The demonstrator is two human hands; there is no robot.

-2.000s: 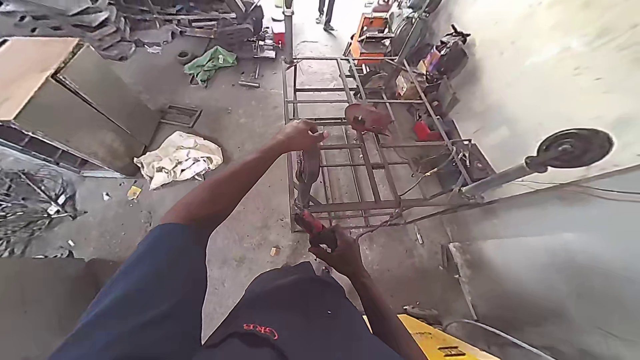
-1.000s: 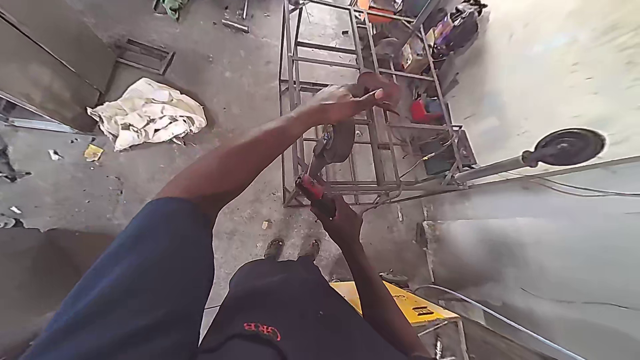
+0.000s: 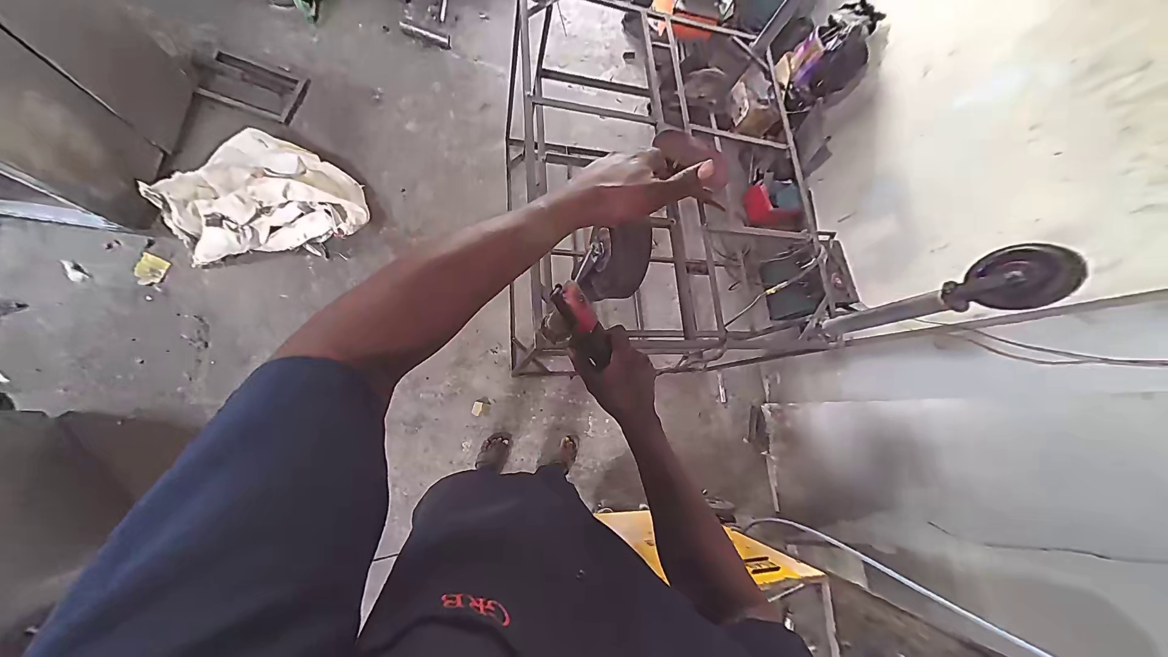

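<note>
My right hand (image 3: 622, 370) grips a red and black handheld tool (image 3: 581, 318), apparently a power tool, at the near left corner of a welded metal frame (image 3: 680, 283). Just beyond the tool, a dark caster wheel (image 3: 628, 260) with a metal fork stands at the frame. Above that wheel is my left hand (image 3: 634, 187), its thumb and fingers stretched to the right against a reddish-brown rounded piece (image 3: 684, 153). Whether the left fingers grip this piece is unclear. Another caster wheel (image 3: 1027, 276) sticks out on a metal tube at the frame's right.
A crumpled white sack (image 3: 260, 196) lies on the floor at left, beside a metal cabinet (image 3: 82, 100). A yellow-topped stand (image 3: 785, 568) is close by my right forearm. Cables (image 3: 1031, 351) run along the right wall. Red and dark items lie around the frame's right side.
My left hand has moved right, from above the near caster wheel to the reddish-brown piece. My right hand keeps hold of the tool. The view has shifted closer over the frame.
</note>
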